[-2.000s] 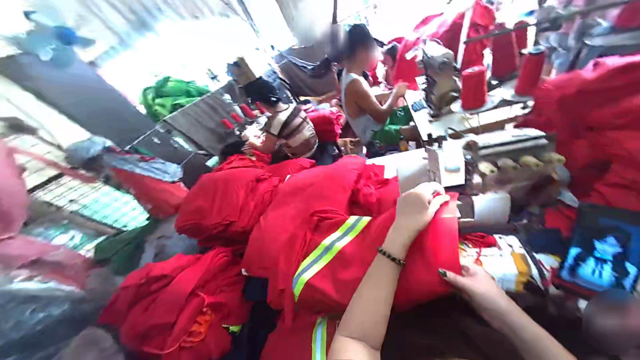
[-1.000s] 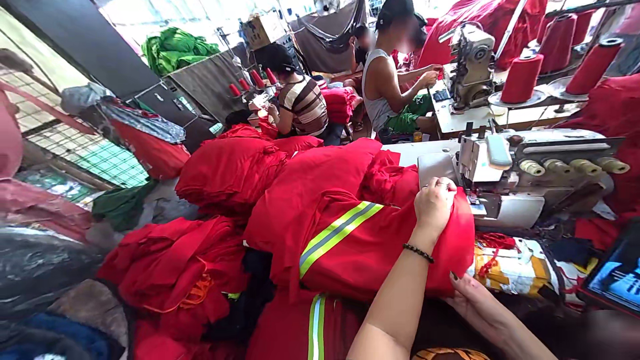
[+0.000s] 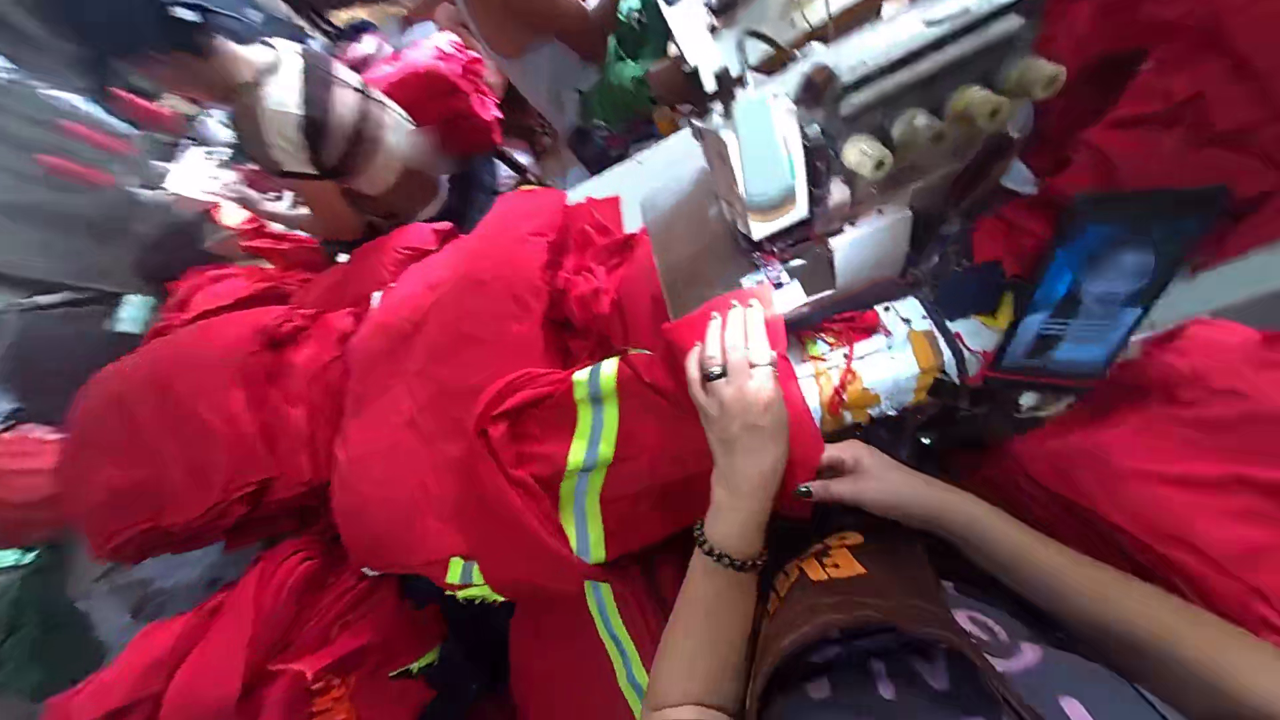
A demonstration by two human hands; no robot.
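Observation:
A red fabric garment piece [image 3: 660, 470] with a yellow-green and grey reflective strip [image 3: 590, 460] lies before me, its right end at the overlock sewing machine [image 3: 770, 160]. My left hand [image 3: 740, 400], with a ring and a beaded bracelet, presses flat on the fabric just in front of the machine's presser area. At the garment's lower right edge, my right hand [image 3: 860, 480] pinches the cloth between thumb and fingers. The needle and presser foot are too blurred to make out.
Red cloth bundles [image 3: 220, 410] are heaped at the left, more red fabric [image 3: 1160, 470] at the right. A taped white bundle [image 3: 880, 360] and a lit screen device [image 3: 1090, 280] sit beside the machine. A person in a striped top [image 3: 330, 120] works at upper left.
The view has swung down and closer to the machine. My left hand's fingers, bent over the cloth a second ago, now lie flatter and more extended on it. The right hand stays at the cloth's edge.

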